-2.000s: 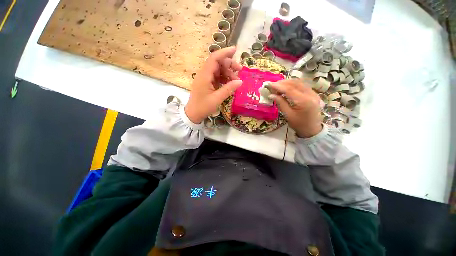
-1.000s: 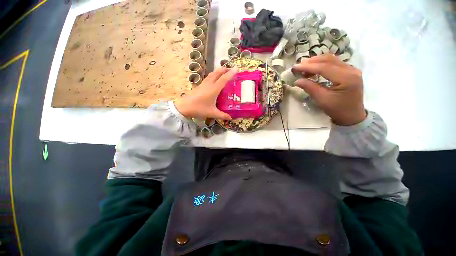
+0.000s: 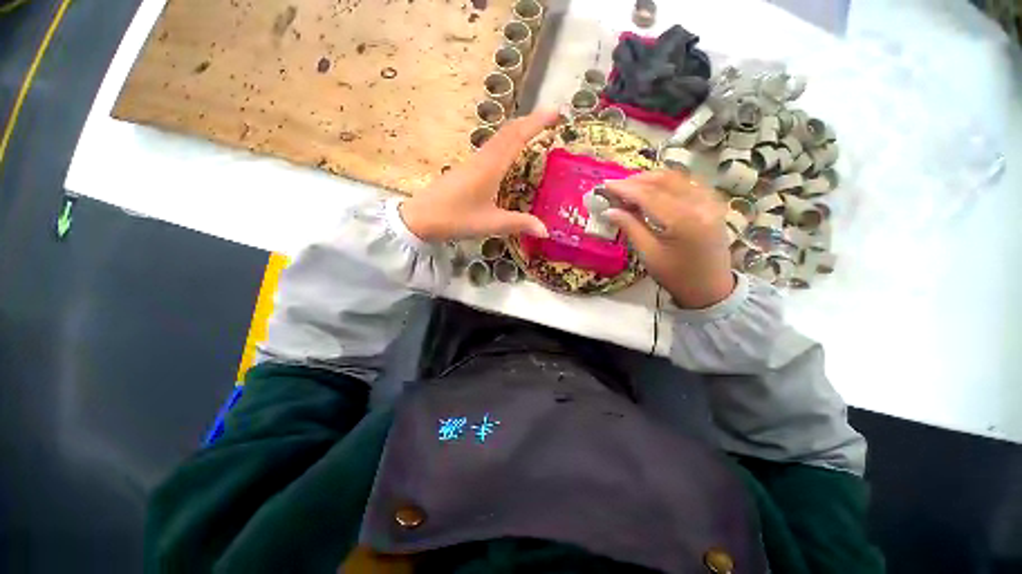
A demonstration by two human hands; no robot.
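Note:
The pink block lies on the round mottled yellow-black cushion. My right hand is over the block's right side, its thumb and fingers pinching a small grey-beige ring. A pale piece shows just below the ring on the block; whether it is part of the ring I cannot tell. My left hand is at the left of the block, thumb and fingers spread around the cushion's left edge, with nothing seen in it.
A brown wooden board with rings along its right edge is at the far left. A loose ring pile is on the right. A dark cloth lies beyond the cushion. Several rings stand near the table's front edge.
Since one second ago, my right hand has come from beside the pile to the pink block, with a ring between its fingers. My left hand has opened off the block's left edge. The view has turned.

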